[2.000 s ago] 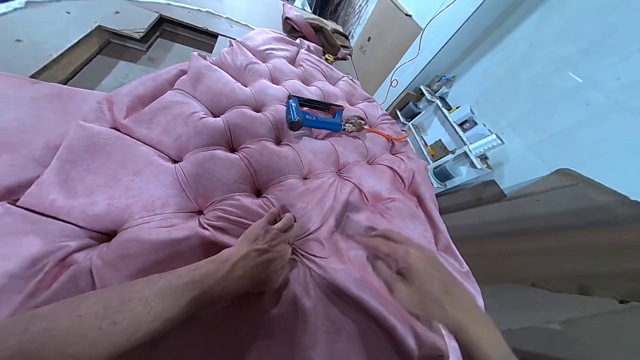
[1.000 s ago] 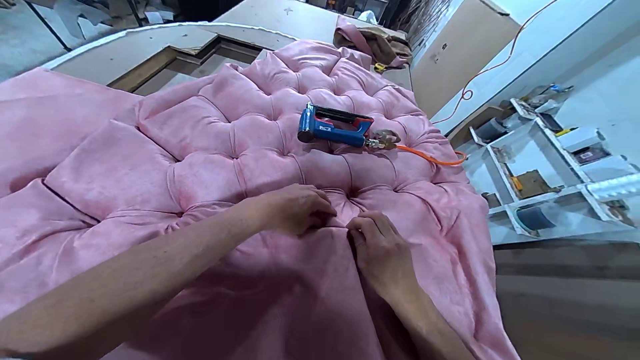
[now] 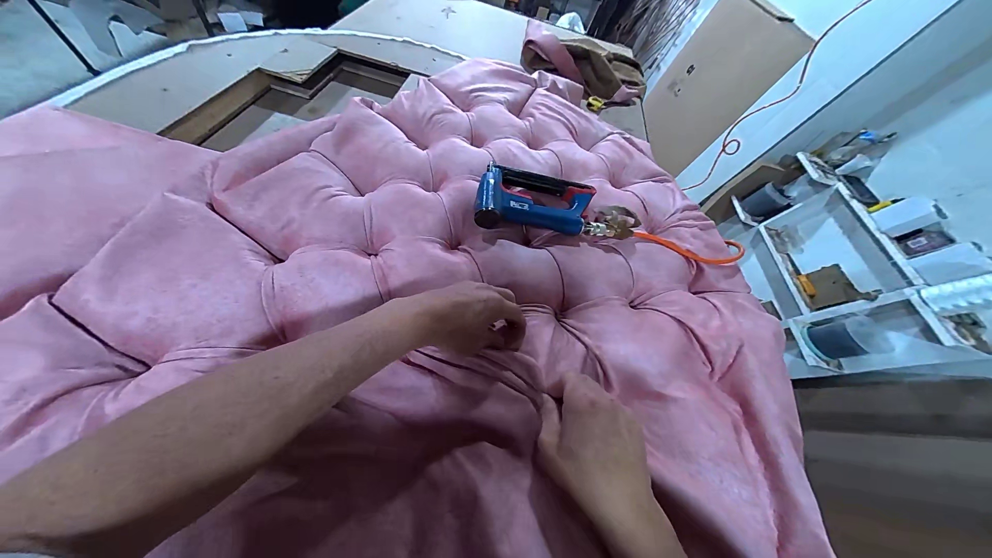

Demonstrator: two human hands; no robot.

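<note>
Pink velvety fabric (image 3: 333, 294) lies in deep diamond tufts over a padded panel, its near part loose and gathered. My left hand (image 3: 473, 318) rests at a fold with curled fingers; whether they pinch the cloth is hard to see. Lower and to the right, my right hand (image 3: 593, 434) grips a gathered fold of the fabric between thumb and fingers. Beyond both hands, a blue and black pneumatic staple gun (image 3: 535, 203) lies on the tufts, joined by a metal fitting to an orange air hose (image 3: 686, 252).
At the far left is a board with a zigzag-edged opening (image 3: 263, 81). Brown and pink cloth (image 3: 593, 70) lies bundled behind the panel, near a large cardboard sheet (image 3: 721, 74). A white shelf rack (image 3: 852, 232) with tools and containers stands on the right.
My right hand has moved down and toward me from the tuft where both hands were close together, and a fold is now drawn between them. The staple gun has stayed on the tufts.
</note>
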